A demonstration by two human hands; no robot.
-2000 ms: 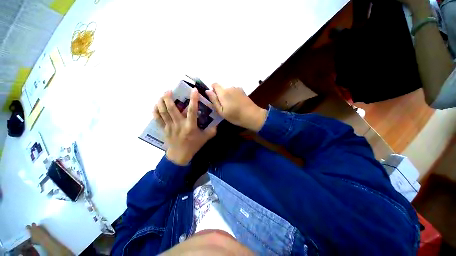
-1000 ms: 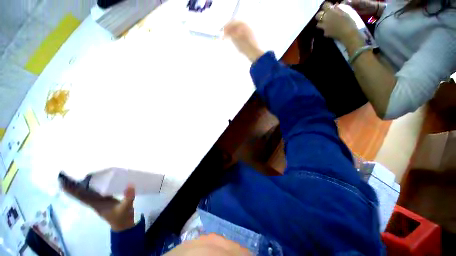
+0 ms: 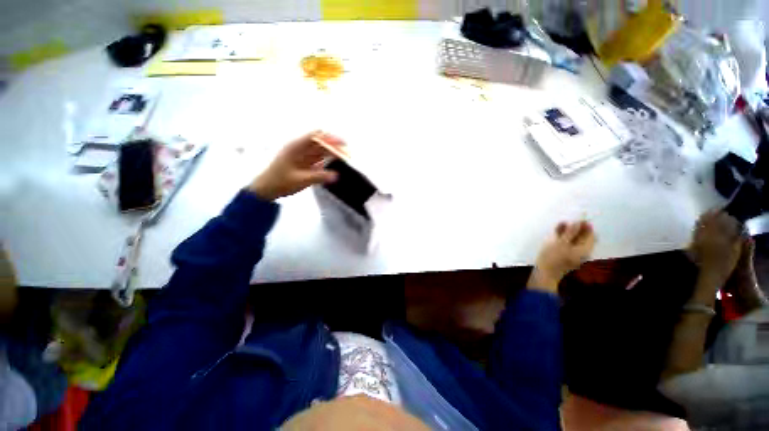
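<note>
My left hand [image 3: 305, 167] holds a small carton [image 3: 347, 217] by its upper end, tilted over the table at the centre. A black area shows at the carton's side or opening; I cannot tell which. My right hand [image 3: 567, 246] is at the table's front edge to the right, apart from the carton, with its fingers curled. I cannot tell if something tiny is pinched in it.
White cartons [image 3: 575, 135] lie at the right. A smartphone [image 3: 137, 175] lies on a patterned pouch at left. Orange-yellow bands [image 3: 323, 69] lie at the far side. A grey box [image 3: 493, 63] stands behind. Clear plastic [image 3: 691, 80] is far right. Another person's hands [image 3: 717, 244] are at right.
The view has turned and levelled. The carton, under both hands two seconds ago, is now held by my left hand alone. My right hand has drawn back from near the cartons to the table edge.
</note>
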